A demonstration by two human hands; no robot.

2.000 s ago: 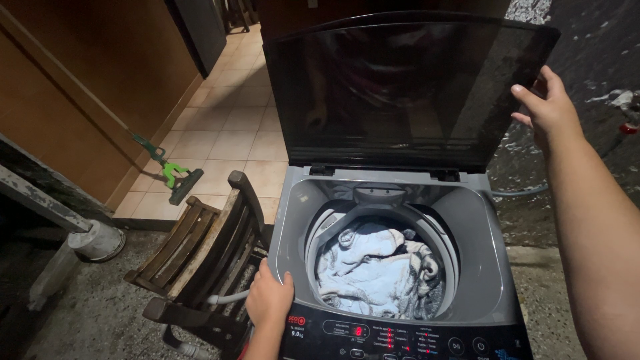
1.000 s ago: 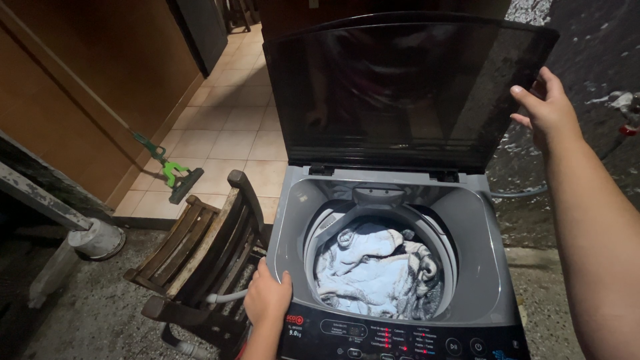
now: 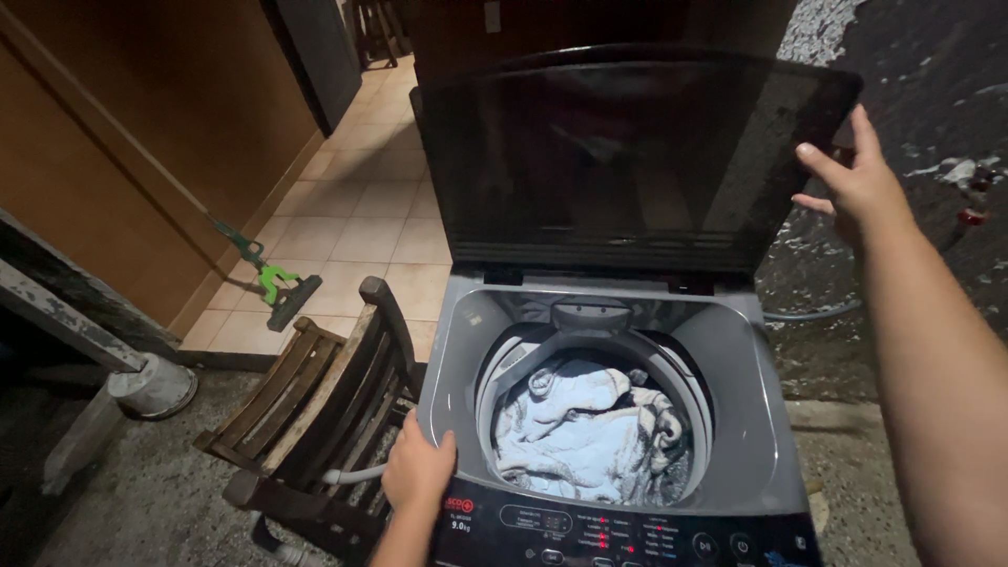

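Observation:
A grey top-loading washing machine (image 3: 748, 378) stands with its dark see-through lid (image 3: 614, 165) raised. Inside the drum lies a heap of wet, pale blue-white laundry (image 3: 583, 425). My right hand (image 3: 862, 177) is at the lid's upper right edge, with thumb and fingers spread around it. My left hand (image 3: 417, 465) rests against the machine's front left edge, beside the control panel (image 3: 622, 535), where red lights glow. How firmly either hand grips is hard to tell.
A slatted wooden chair (image 3: 323, 394) stands close on the left, with a grey hose (image 3: 354, 476) by it. Behind it, a green sponge mop (image 3: 291, 299) leans on the brown wall. A post in a white bucket-shaped base (image 3: 153, 386) stands at far left. A tap (image 3: 972, 213) is on the right wall.

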